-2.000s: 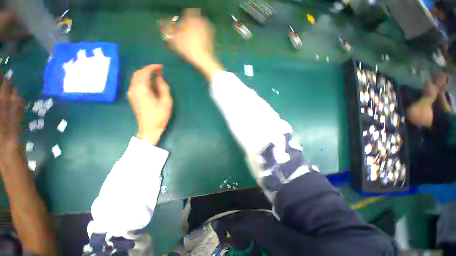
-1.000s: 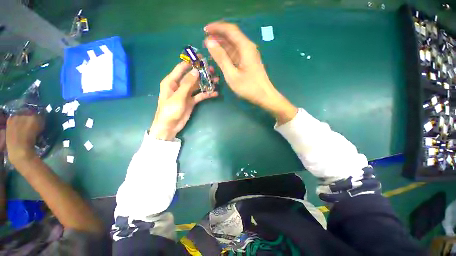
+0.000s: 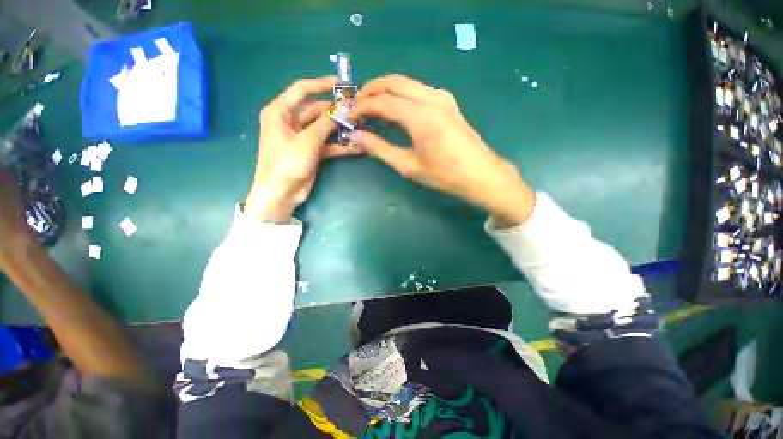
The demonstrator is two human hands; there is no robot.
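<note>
A small device housing (image 3: 345, 93) stands lengthwise between my two hands, above the green surface. A pale-violet display end sticks out at its top, and a yellow and white piece shows at its middle. My left hand (image 3: 292, 146) grips the housing from the left with its fingertips. My right hand (image 3: 429, 137) has its thumb and fingers on the housing from the right. The fingertips hide part of the housing.
A blue bin (image 3: 193, 94) with white pieces is at the upper left, with loose white squares (image 3: 93, 156) below it. A pale blue square (image 3: 465, 37) lies at the far side. A black tray (image 3: 700, 171) of units is at right. Another person's arm (image 3: 60, 291) is at left.
My right hand was apart from the housing and has moved left onto it. The housing now points straight up, and the yellow piece has shifted from its top end to its middle.
</note>
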